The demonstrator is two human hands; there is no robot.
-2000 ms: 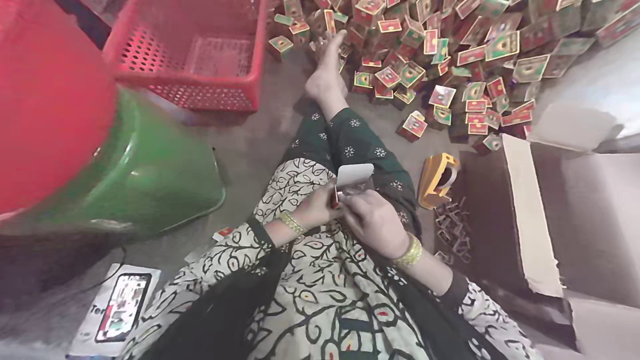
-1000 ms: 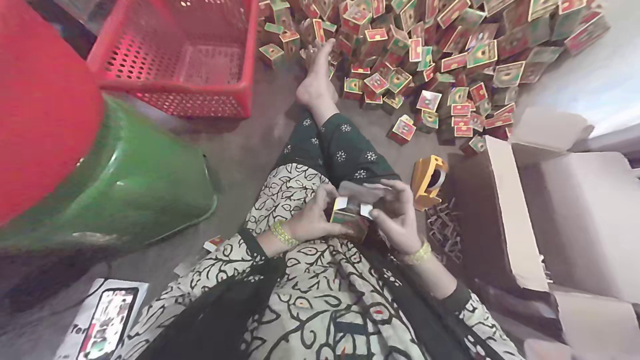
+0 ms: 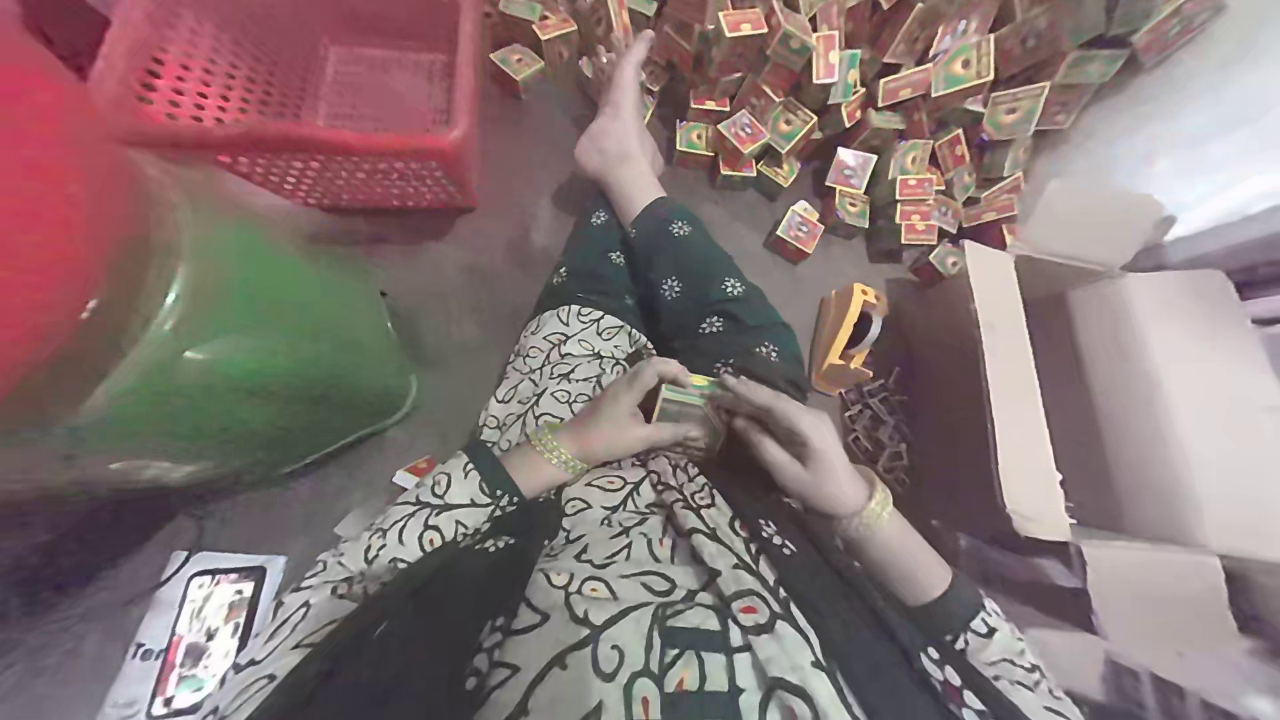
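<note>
A small printed cardboard box (image 3: 688,405) is above my lap, between both hands. My left hand (image 3: 630,410) grips its left side, thumb below and fingers at the top edge. At the box's right side is my right hand (image 3: 785,440), fingers extended against the top and side; whether it grips the box is hard to tell. The box's top looks closed, with a green and yellow printed face. To the right of my leg stands a yellow tape dispenser (image 3: 840,345) with a roll in it, beside a small heap of metal-looking pieces (image 3: 877,425).
Many similar small printed boxes (image 3: 798,232) lie piled beyond my foot. A red perforated plastic basket (image 3: 350,165) is at upper left, above a green plastic container (image 3: 270,340). An open cardboard carton (image 3: 1020,400) stands at right. A phone (image 3: 205,640) lies at lower left.
The box's raised flaps, visible one second ago, now look folded down. My right hand has moved from the open top to lie flat against the box.
</note>
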